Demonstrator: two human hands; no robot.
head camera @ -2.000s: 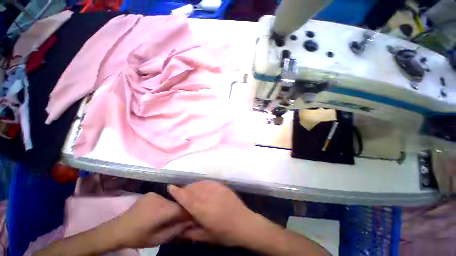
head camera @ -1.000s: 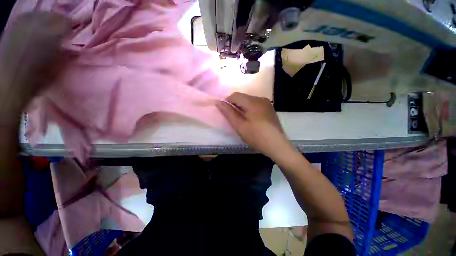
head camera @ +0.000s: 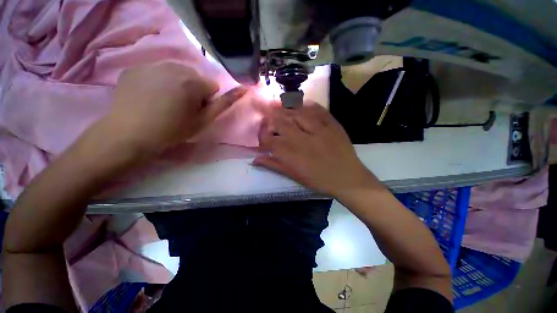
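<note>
The pink cloth (head camera: 55,79) lies in folds on the left of the white table, its right edge reaching under the bright lamp at the needle. My left hand (head camera: 165,107) rests on the cloth left of the needle, fingers pointing toward the presser foot area (head camera: 269,76). My right hand (head camera: 305,143) is just below the round knob (head camera: 293,98), fingers bent at the cloth's right edge, pinching or pressing it; the fingertips are partly hidden. The sewing machine head (head camera: 452,49) with blue stripe and lettering fills the top.
A black pad (head camera: 391,116) with a thin white and yellow pen (head camera: 392,98) lies right of the needle. The ridged table edge (head camera: 244,198) runs in front of the dark-clothed lap. Blue crates (head camera: 449,226) and pink pieces (head camera: 507,220) are below right; more pink cloth hangs below left.
Both hands rose from below the table edge to the cloth. The cloth's edge moved to the needle area. My left hand moved right toward the needle. The view has come closer to the machine.
</note>
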